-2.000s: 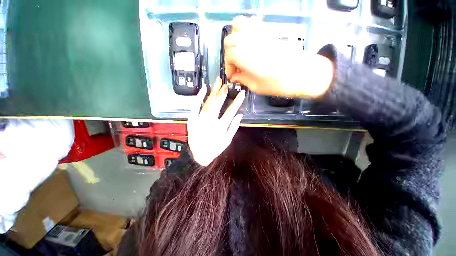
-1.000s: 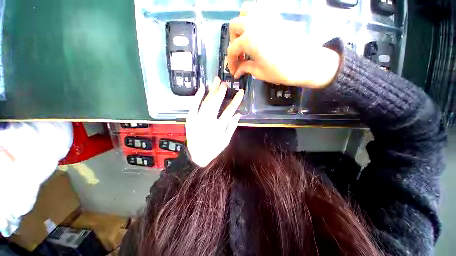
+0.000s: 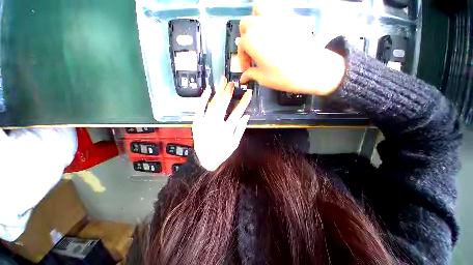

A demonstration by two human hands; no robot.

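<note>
A black handheld device [image 3: 232, 32] lies in a pocket of the clear blister tray [image 3: 147, 62], partly covered by my hands. My left hand [image 3: 220, 129] is at the tray's near edge, fingers spread, fingertips on the device's lower end. My right hand [image 3: 285, 57] is over the device's right side, fingers bent, thumb and fingertips at its middle. Glare washes out this hand, and whether it pinches a small part cannot be told. Another black device [image 3: 185, 58] with a pale rectangle lies in the pocket to the left.
More devices lie in the tray's right part, one [image 3: 394, 52] near my right sleeve. A dark ribbed stack [image 3: 459, 67] stands at the right edge. Below the table's yellowish edge are a red tray [image 3: 162, 150] with black devices, a white sleeve [image 3: 36, 165] and cardboard boxes [image 3: 46, 217].
The blister tray and its devices appear slightly further left and up. My right fingers have shifted a little over the device. My left hand stays nearly in place.
</note>
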